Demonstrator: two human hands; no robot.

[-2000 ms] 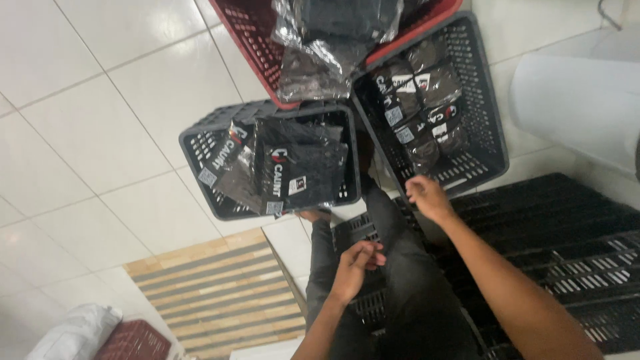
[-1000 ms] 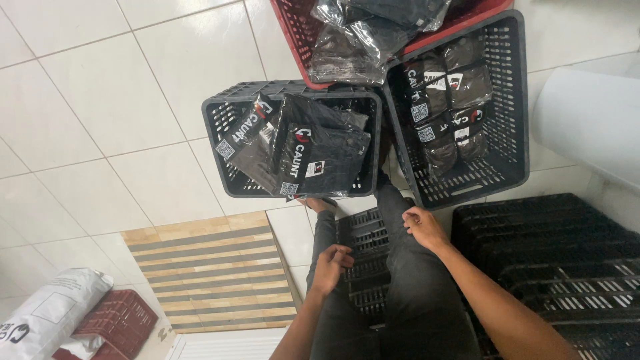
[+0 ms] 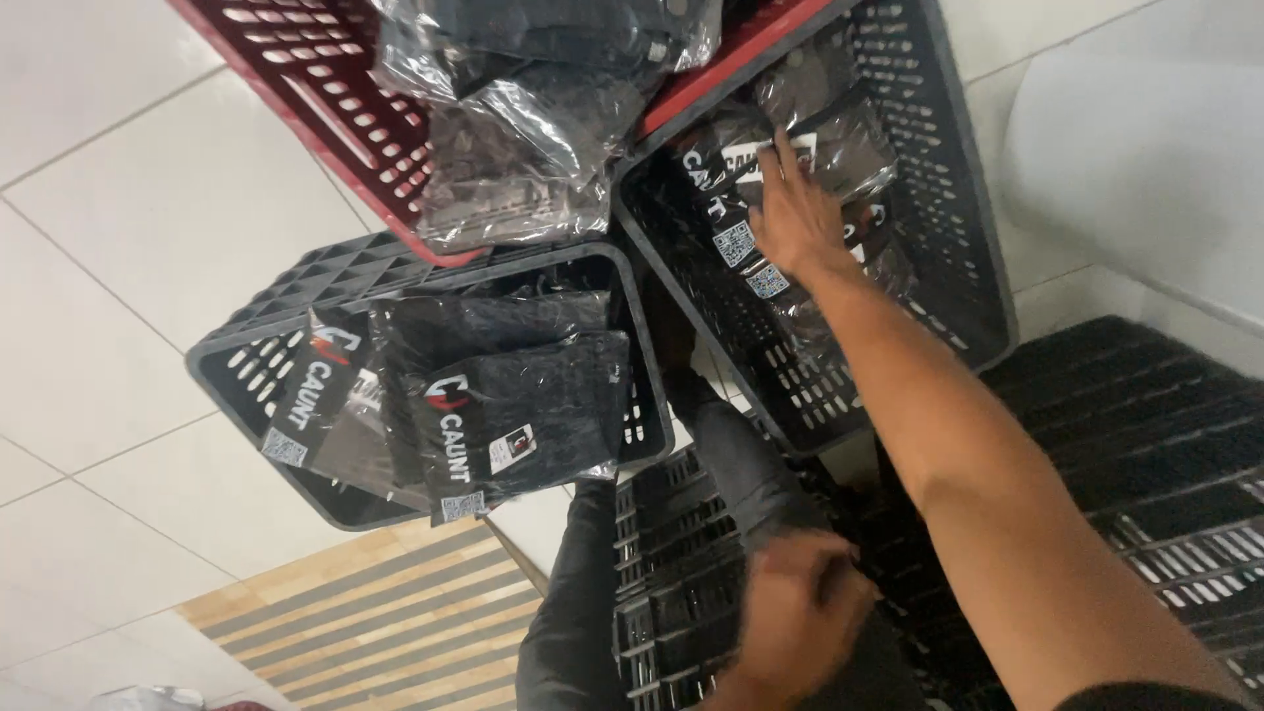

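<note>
My right hand (image 3: 805, 222) reaches into the right dark plastic crate (image 3: 987, 267), its fingertips on clear-bagged dark garments (image 3: 849, 148) packed there in rows. Nothing is lifted in it, and its fingers are extended. My left hand (image 3: 800, 602) is blurred over my legs, near the stacked black crates; its fingers look curled, and whether it holds anything cannot be told. Left of it, a dark crate (image 3: 647, 395) bears several bagged dark garments (image 3: 533, 415) lying loosely across its top. Above, a red crate (image 3: 365, 197) holds more garments in clear plastic (image 3: 543, 128).
Black slatted crates (image 3: 1106, 425) stand at the right, with more crates (image 3: 671, 583) between my legs. A white rounded object (image 3: 1136, 168) is at the upper right. A striped wooden slatted piece (image 3: 395, 612) lies on the white tiled floor (image 3: 128, 276) at the lower left.
My right hand has moved from above my knee into the right crate, onto the bagged garments. The view has moved toward the crates.
</note>
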